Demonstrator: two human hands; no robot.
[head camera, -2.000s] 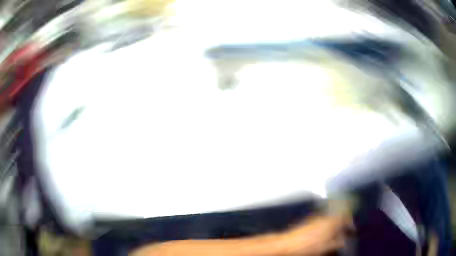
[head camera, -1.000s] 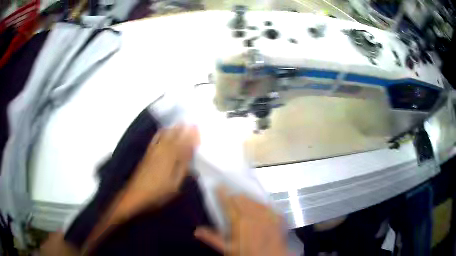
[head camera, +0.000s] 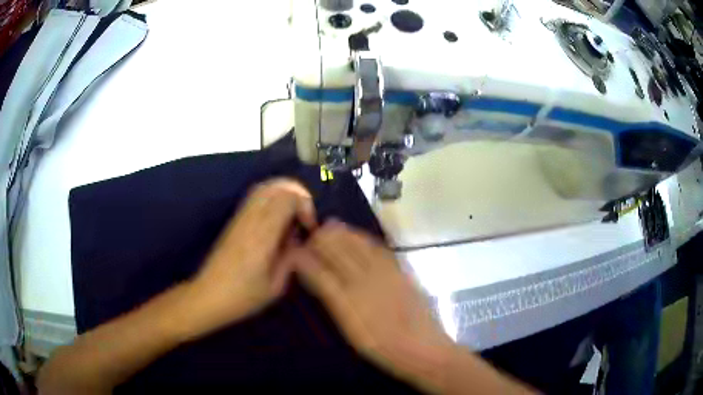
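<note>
A dark navy garment panel (head camera: 146, 224) lies spread on the white table, its upper corner under the head of the white sewing machine (head camera: 493, 108). The presser foot area with a bright yellow mark (head camera: 327, 173) is over the cloth. My left hand (head camera: 258, 239) is bent over the panel just in front of the foot, fingers pinching the cloth. My right hand (head camera: 358, 281) meets it from the right, fingertips at the same spot; it is slightly blurred and its grip is partly hidden.
Long pale grey-blue strips with dark edges (head camera: 46, 92) lie at the far left. A measuring tape (head camera: 555, 289) runs along the near table edge at right. A small black-and-yellow item (head camera: 628, 207) sits at the bed's right end. A dark control panel (head camera: 655, 146) is at the head's right.
The view has shifted closer to the machine. The dark panel now lies flat up to the foot, and the pale surface between my hands is out of sight. My hands have come together.
</note>
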